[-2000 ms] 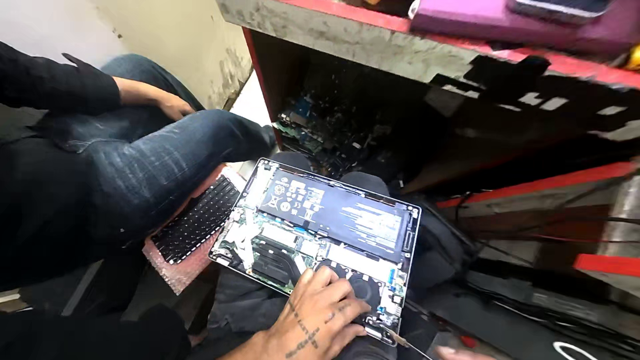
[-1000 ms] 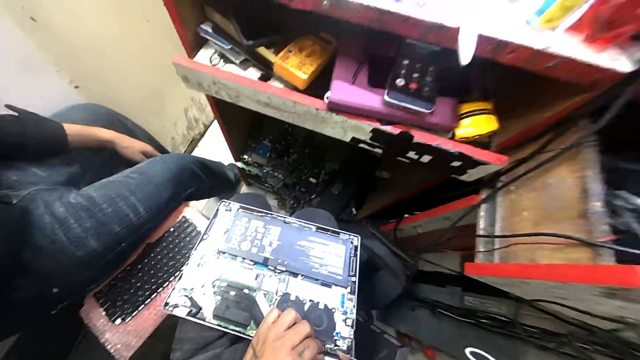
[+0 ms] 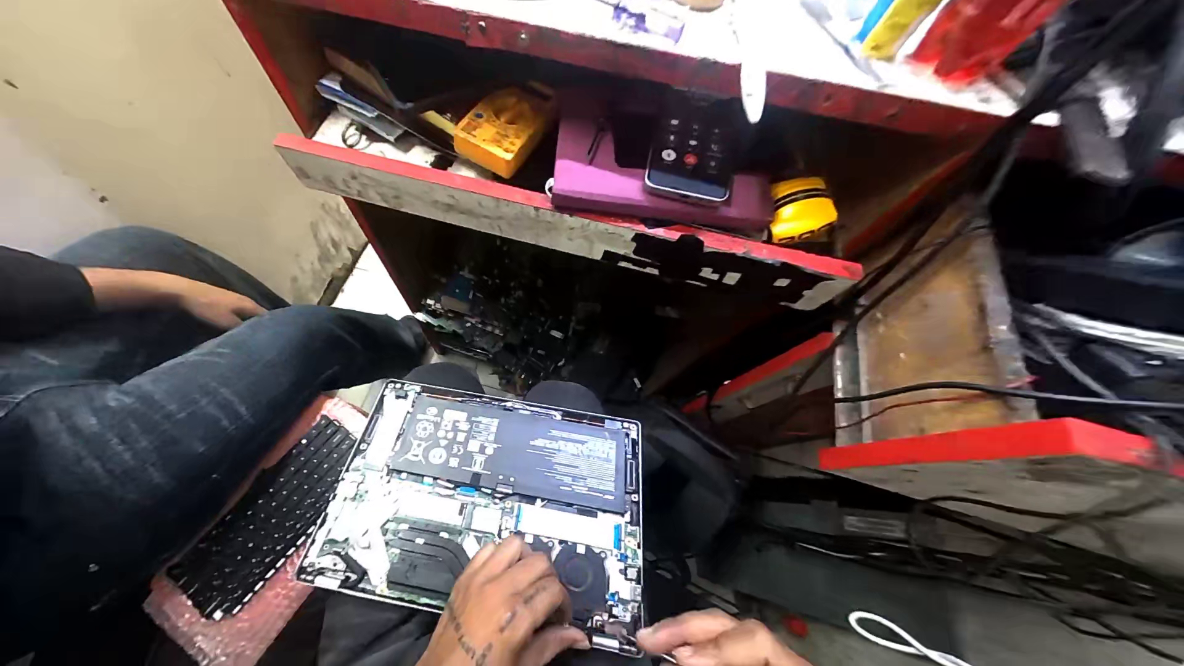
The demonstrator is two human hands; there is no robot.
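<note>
An opened laptop base (image 3: 370,527) lies across my lap, its innards facing up, with a black battery pack (image 3: 518,449) along the far side and a round cooling fan (image 3: 581,571) near its right front. My left hand (image 3: 509,601) rests on the near edge, fingers bent over the parts left of the fan; whether it grips anything is hidden. At the near right corner is my right hand (image 3: 721,638), thumb and finger close together by the edge; what lies between them cannot be made out. A black laptop keyboard (image 3: 268,518) lies on pink bubble wrap (image 3: 231,638) at the left.
Another person's jeans-clad leg (image 3: 213,398) and hand (image 3: 217,303) are close on the left. Ahead stands a red-edged shelf (image 3: 462,201) holding a yellow multimeter (image 3: 504,129), a purple box (image 3: 592,176) and a phone (image 3: 689,162). Circuit boards (image 3: 490,314) fill the lower bay. Black cables (image 3: 925,398) hang at right.
The view has swung, bringing more of the shelf into sight. Two seconds ago a thin tool showed at the laptop's near right corner; it cannot be made out now. My left hand stays on the laptop.
</note>
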